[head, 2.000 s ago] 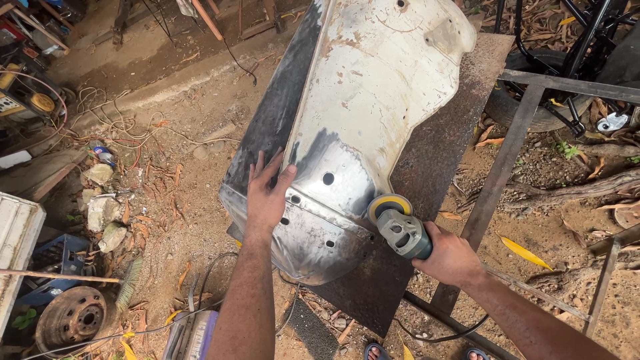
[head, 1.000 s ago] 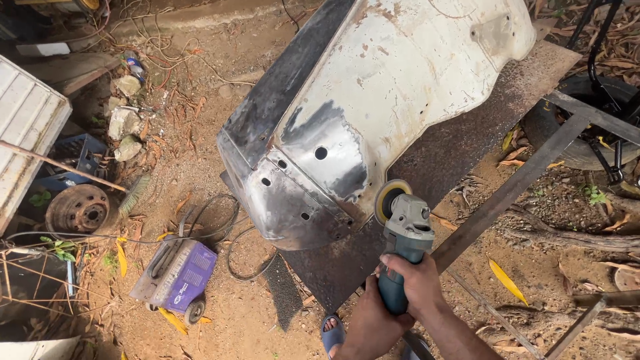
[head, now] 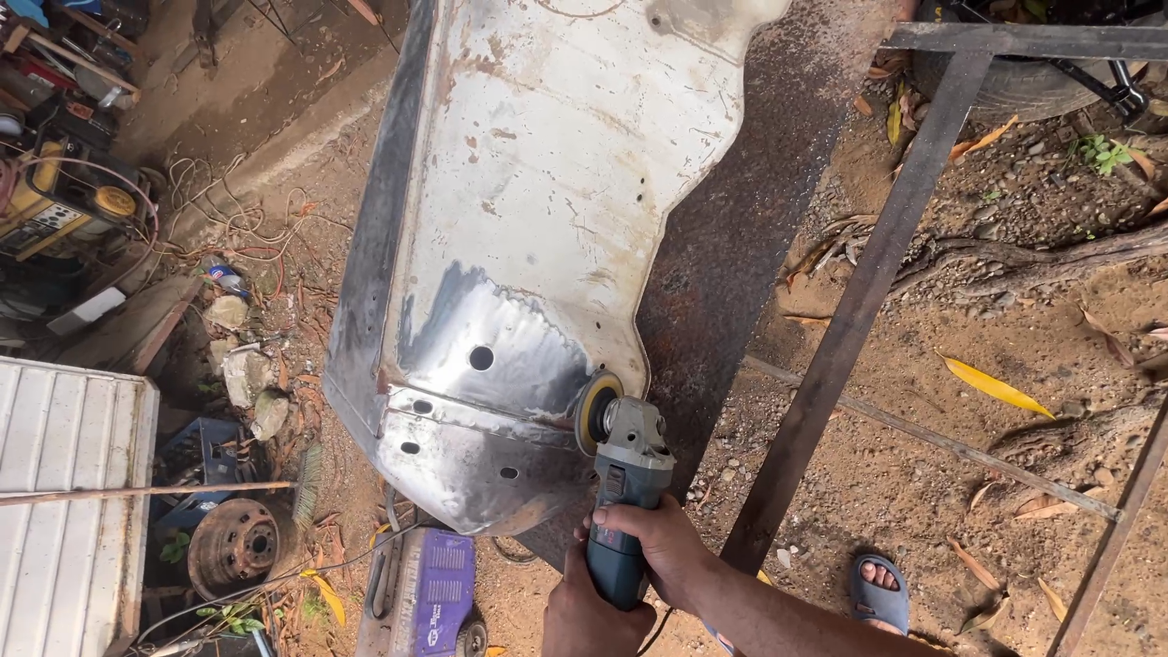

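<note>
An angle grinder [head: 630, 484] is gripped by both hands. My left hand [head: 593, 602] wraps the rear of its body, and my right hand [head: 662, 547] holds it further forward, beside the switch. The grinder's sanding disc [head: 598, 412], tilted on edge, is at the lower right of a white-painted sheet metal panel [head: 547, 182]; whether it touches cannot be told. Around the panel's round hole, bare shiny metal [head: 511, 365] shows, with several smaller holes below. The panel rests on a rusty steel plate [head: 721, 246].
A steel frame [head: 858, 301] runs along the right. A purple welding machine [head: 438, 584] stands below the panel. At left are a rusty wheel rim [head: 234, 549], a white ribbed panel [head: 64, 456], stones and a yellow generator [head: 55, 201]. A sandalled foot [head: 879, 584] is at lower right.
Two seconds ago my left hand lay on the panel and only my right held the grinder; one second ago both hands were on it. The view has shifted closer to the panel.
</note>
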